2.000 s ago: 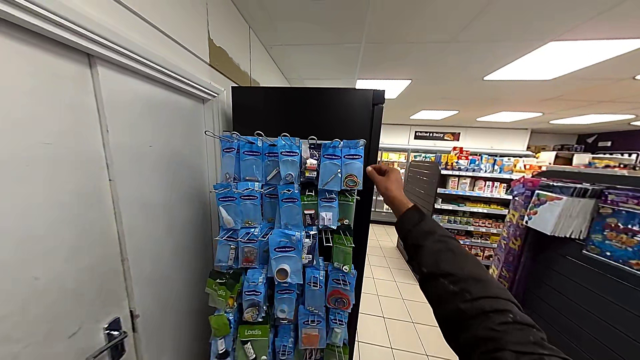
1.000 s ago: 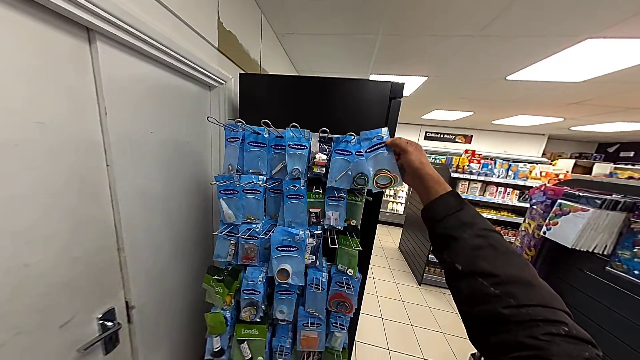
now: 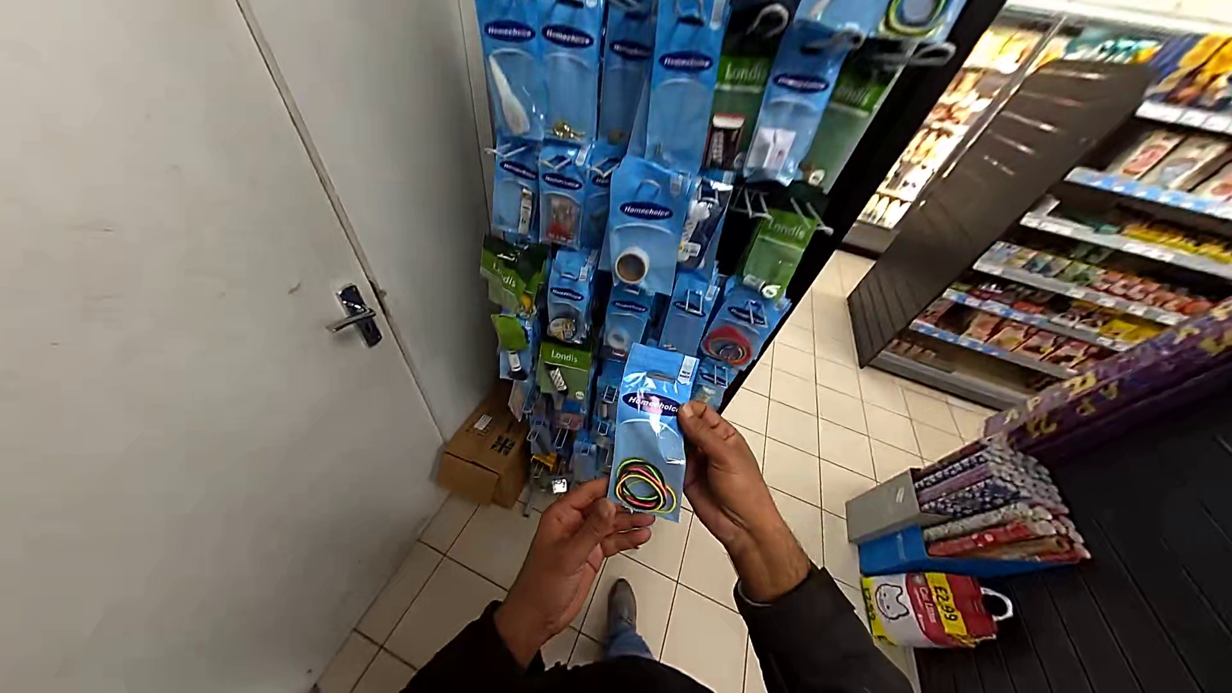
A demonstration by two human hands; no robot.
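Note:
A blue Homechoice packet of coloured elastic bands [image 3: 650,438] is held up between both hands in front of the hanging display. My right hand [image 3: 724,481] pinches its right edge between thumb and fingers. At the lower left corner, my left hand [image 3: 576,549] grips the same packet, thumb in front and some fingers behind. The bands, yellow, green and pink-red, show through the clear lower part. Behind the packet, rows of blue and green hanging packets [image 3: 643,226] fill the wire hooks of the display.
A grey-white door with a metal handle [image 3: 356,316] stands at left. Beside the display's foot is a cardboard box [image 3: 484,452] on the tiled floor [image 3: 799,423]. At right are stocked shelves [image 3: 1078,279], a box of patterned rolls [image 3: 991,510] and a cat litter bag [image 3: 929,608].
My right hand has taken the packet from the upper right hooks and brought it down. My left hand has come into view and holds it too. The view has tilted down.

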